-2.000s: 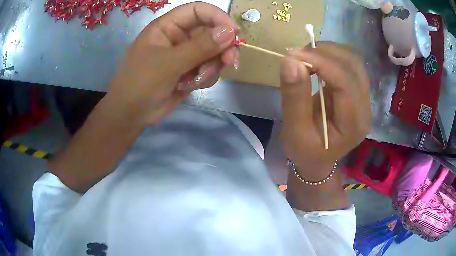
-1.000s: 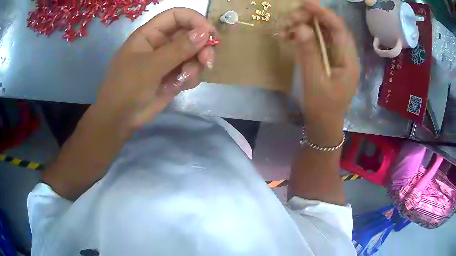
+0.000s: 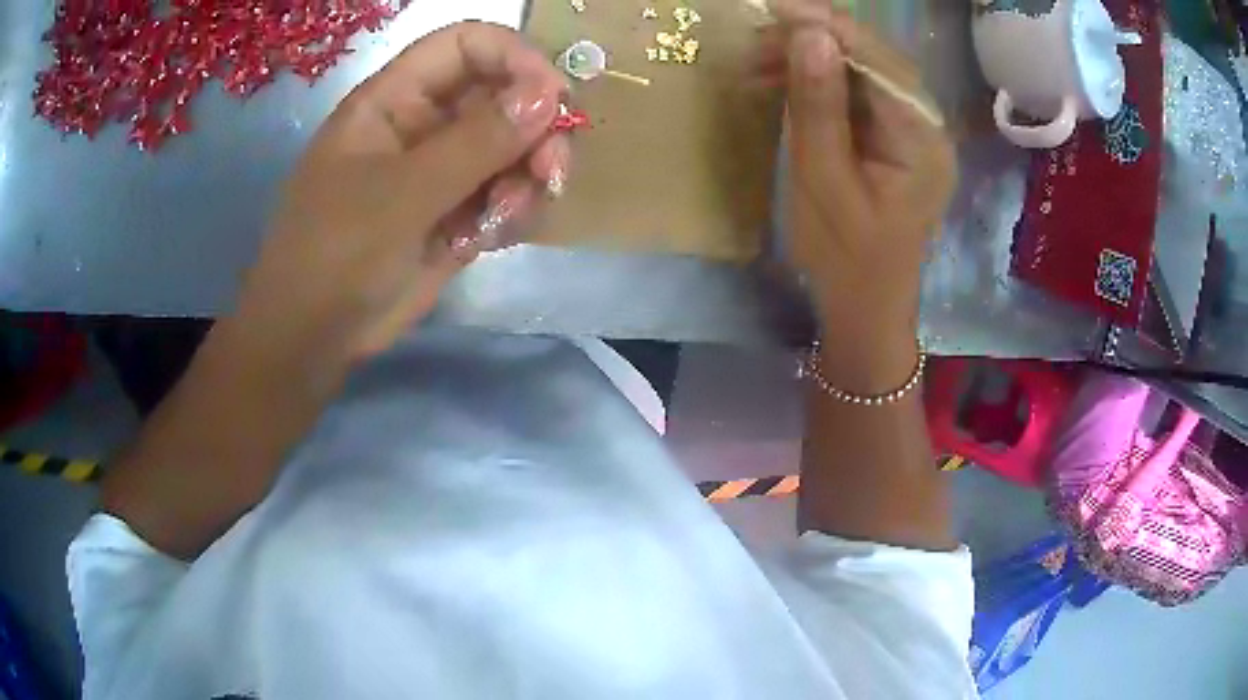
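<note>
My left hand (image 3: 411,178) holds a small red part (image 3: 569,122) between thumb and forefinger, over the left edge of the brown board (image 3: 657,178). My right hand (image 3: 869,178) is at the board's right side, slightly blurred, with a pale wooden stick (image 3: 890,89) between its fingers; a whitish tip shows near the top edge. A round whitish glue dab (image 3: 583,59) sits on the board with a thin yellowish stick (image 3: 627,78) resting in it. Small gold pieces (image 3: 675,37) lie scattered beyond.
A heap of red parts (image 3: 164,62) lies on the metal bench (image 3: 123,226) at the left. At the right are a pale pink mug (image 3: 1027,62) and a red printed card (image 3: 1095,205). A pink stool (image 3: 999,417) and a pink bag (image 3: 1150,520) are below the bench.
The thin stick, earlier in my right hand at the red part, now rests in the glue dab. My right hand moved away from the red part, still holding the swab. The view shifted slightly.
</note>
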